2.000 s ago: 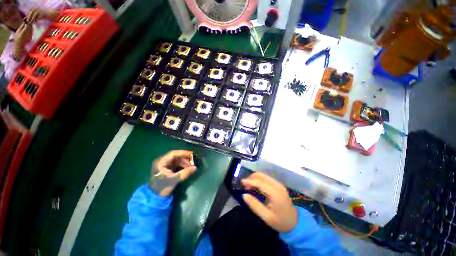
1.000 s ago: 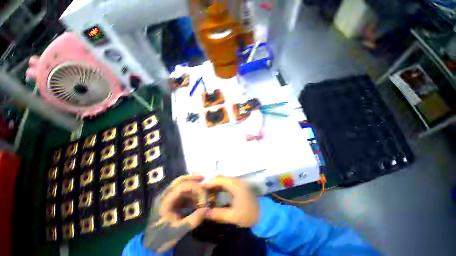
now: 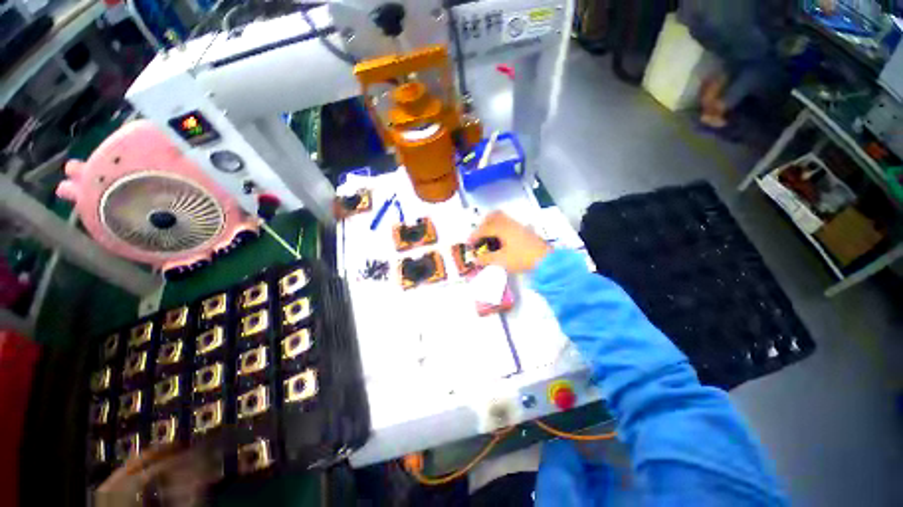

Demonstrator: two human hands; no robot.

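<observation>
My right hand (image 3: 510,243) reaches over the white work plate (image 3: 446,342), its fingertips at a dark round part on an orange-brown fixture (image 3: 463,259). The fingers cover part of it, and I cannot tell whether they grip it. My left hand (image 3: 153,480) is blurred and cut off at the lower left, over the near edge of the left blister tray (image 3: 332,396). What it holds, if anything, cannot be told. The tray carries rows of square gold-silver modules with dark round centres.
Other fixtures (image 3: 421,268), small black parts (image 3: 374,269), a blue tool (image 3: 384,211) and a pink-and-white block (image 3: 494,293) lie on the plate. An orange press head (image 3: 426,149) hangs behind. A blue bin (image 3: 493,163), pink fan (image 3: 153,203), red button (image 3: 562,396) and black tray (image 3: 693,282) surround it.
My hands were together around a small part in front of me. Now they are apart: the right has moved forward to the fixture, the left down-left over the tray.
</observation>
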